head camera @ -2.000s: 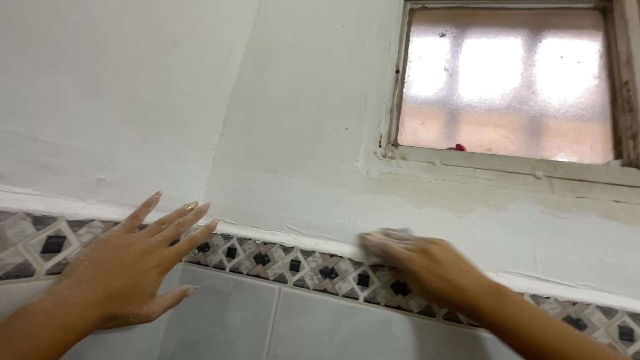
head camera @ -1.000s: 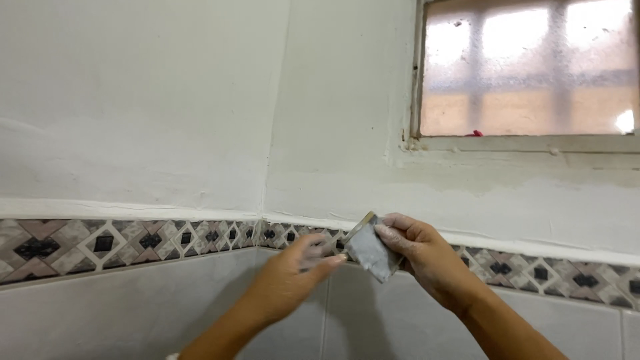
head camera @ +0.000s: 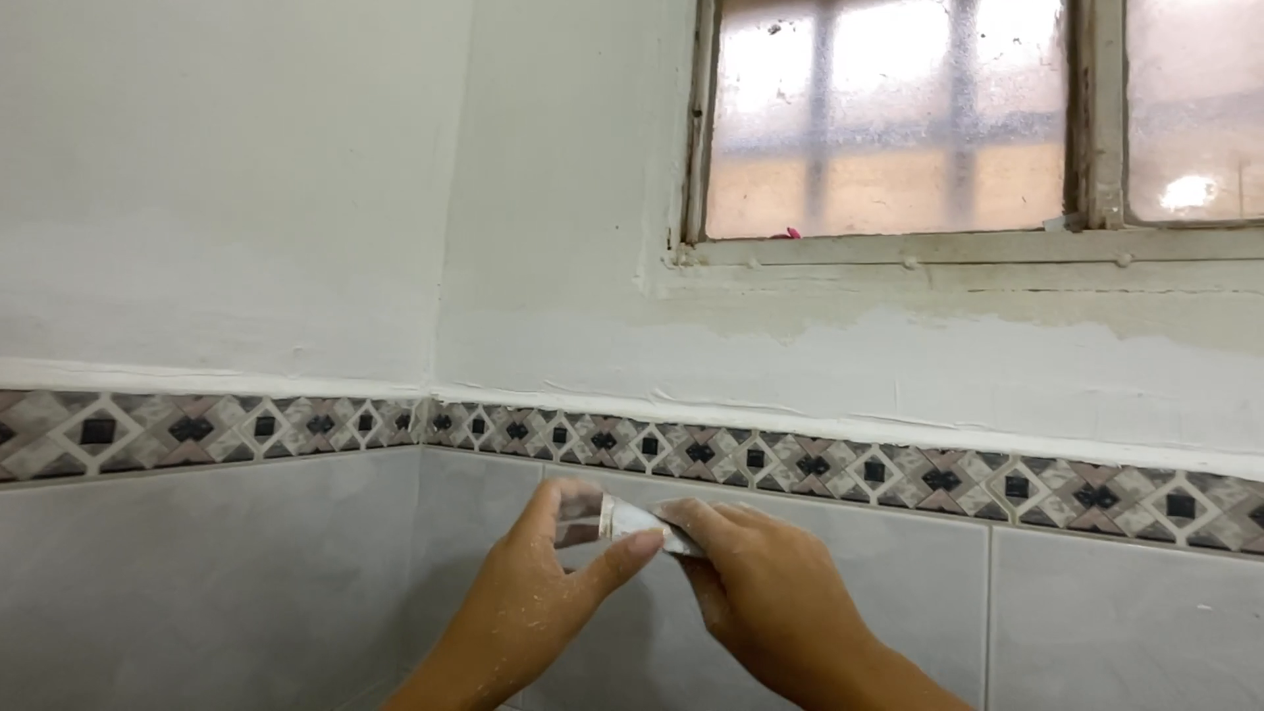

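A small folded piece of what looks like sandpaper (head camera: 632, 521), whitish with dust, is held between both hands in front of the grey wall tiles. My left hand (head camera: 543, 583) pinches its left end between thumb and fingers, and white dust speckles the skin. My right hand (head camera: 770, 583) grips the right end, its fingers hiding part of the piece. Just above the hands runs a patterned border tile strip (head camera: 699, 452), topped by a rough white edge of filler (head camera: 790, 415) on the painted wall.
A frosted window (head camera: 889, 128) in a worn frame is at the upper right, a small red thing at its sill. Two walls meet in a corner (head camera: 427, 395) left of the hands. Grey tiles (head camera: 197, 583) cover the lower walls.
Two seconds ago my right hand was at the filler edge and my left hand was spread on the wall. Both came together on the folded piece, which has since been turned and lowered.
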